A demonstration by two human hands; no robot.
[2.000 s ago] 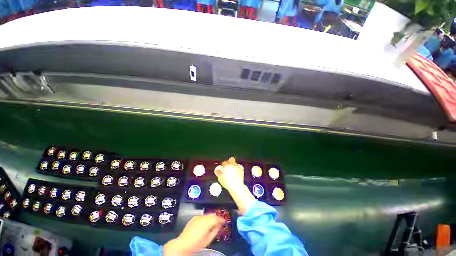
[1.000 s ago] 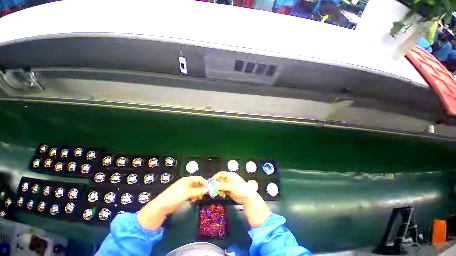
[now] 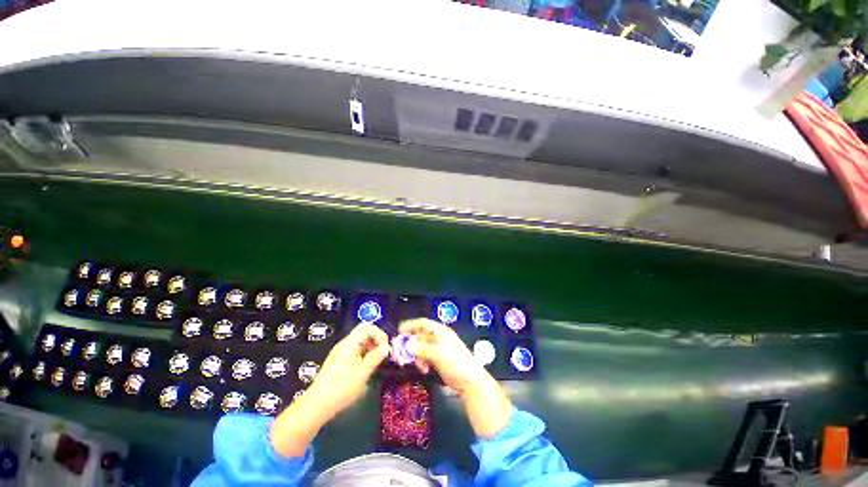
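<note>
My right hand (image 3: pixel 440 352) holds a round lit unit (image 3: pixel 404 349), glowing purple-white, at its fingertips. My left hand (image 3: pixel 358 360) is just left of the unit with fingertips close together; I cannot tell whether it touches the unit. Both hands are over the front left of the ten-pocket tray (image 3: pixel 410 306), which has one back-row pocket without a disc. Its visible discs glow blue, purple and white; my hands hide part of the front row. The small-parts box (image 3: pixel 405 413), full of reddish speckled contents, lies below my hands.
Black component trays (image 3: pixel 249 349) with rows of dimmer discs lie to the left. A pale round item (image 3: pixel 376 470) is between my forearms. A grey-white ledge (image 3: pixel 428 160) runs across behind the green bench (image 3: pixel 647 380). A black stand (image 3: pixel 759 439) and orange object (image 3: pixel 835 447) are at right.
Over two seconds, my right hand came back from the tray's back row and my left hand rose from the parts box; they met at the unit. Since then they opened slightly apart. Disc colours changed.
</note>
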